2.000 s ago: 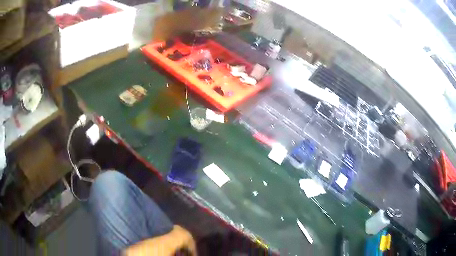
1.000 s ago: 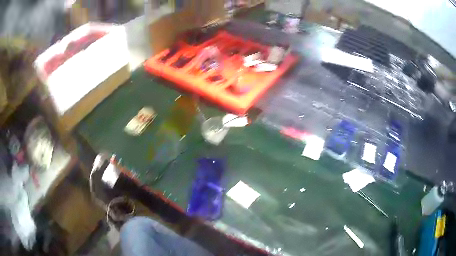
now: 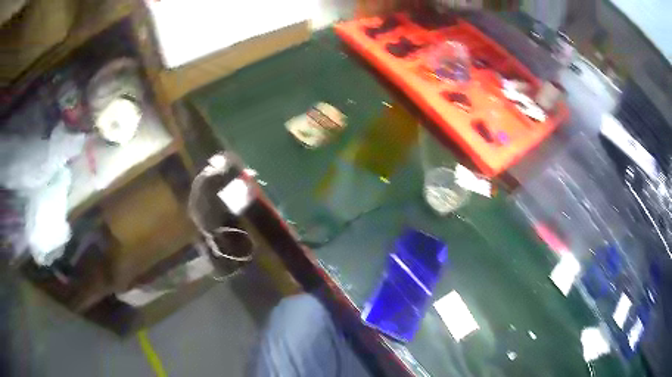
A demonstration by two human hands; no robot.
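Observation:
Neither of my hands is in the picture. A dark, glossy slab that looks like a smartphone [image 3: 407,285], showing blue with a pale streak across it, lies flat near the front edge of the green mat [image 3: 258,121]. A white paper square [image 3: 457,315] lies just right of it. A small clear cup of tiny silver bits [image 3: 445,190] stands behind it, beside another white piece [image 3: 472,180]. Blurred blue phone parts [image 3: 604,269] with white labels lie at the right.
A red-orange parts tray [image 3: 508,156] stands at the back. A cream and red tin [image 3: 317,124] lies at the mat's left. A white box [image 3: 236,33] is at the back left. Wooden shelves [image 3: 151,173] and a pale cable [image 3: 197,202] are left of the bench. My knee [image 3: 301,331] is below.
The view has swung left, so the bench things sit further right in the picture. The screwdriver box and white bottle have left the view. The slab's face looks brighter blue.

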